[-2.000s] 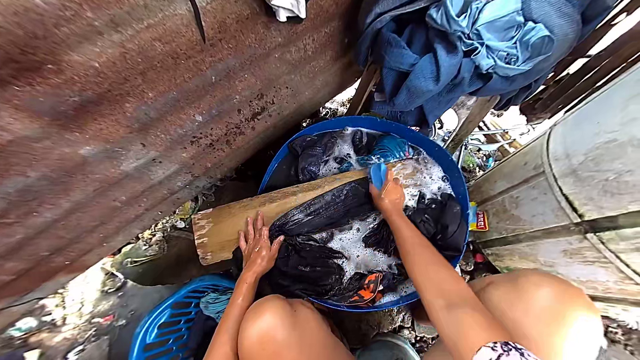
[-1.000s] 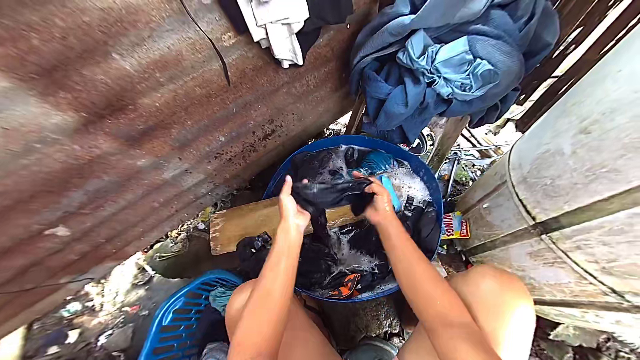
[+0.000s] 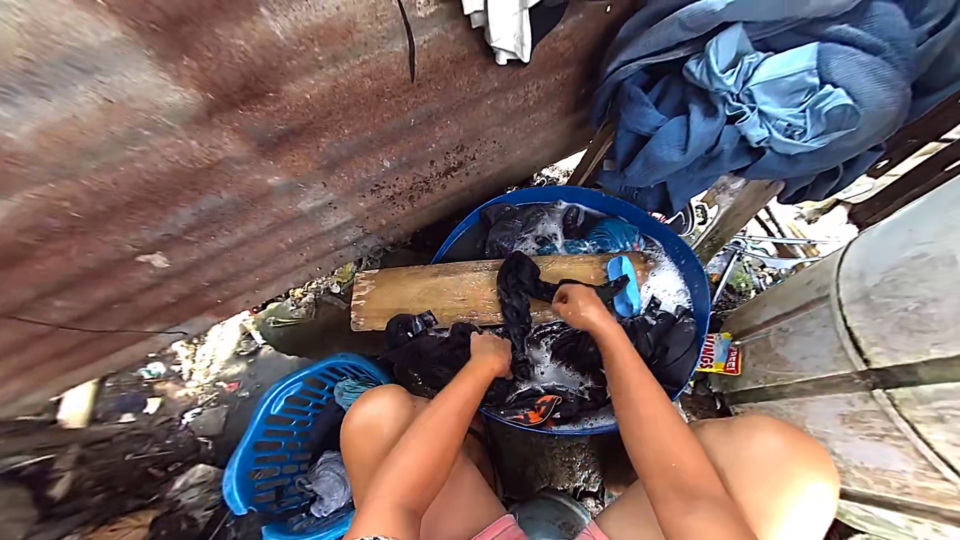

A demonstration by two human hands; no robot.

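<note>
A round blue tub [image 3: 694,277] holds soapy water and dark wet clothes. Across it lies a wooden board [image 3: 427,289], its left end past the rim. A black wet cloth [image 3: 517,289] is draped over the board. My right hand [image 3: 581,306] is closed on its right part, above the board. At the board's near edge, my left hand [image 3: 491,354] is closed on black fabric; whether it is the same piece I cannot tell. A light-blue brush-like object [image 3: 624,286] rests at the board's right end. Orange-patterned fabric [image 3: 538,411] shows near the front rim.
A blue plastic basket [image 3: 259,442] with clothes stands at the lower left. Rusty corrugated metal [image 3: 262,150] rises at the left. Blue cloths [image 3: 660,135] hang over wood at the upper right. A grey ribbed container [image 3: 900,300] and a colourful packet [image 3: 718,354] are at the right.
The black cloth was held up between both hands a second ago; part of it now lies on the board. My left hand has come down nearer to me. The light-blue object has left my right hand since two seconds ago.
</note>
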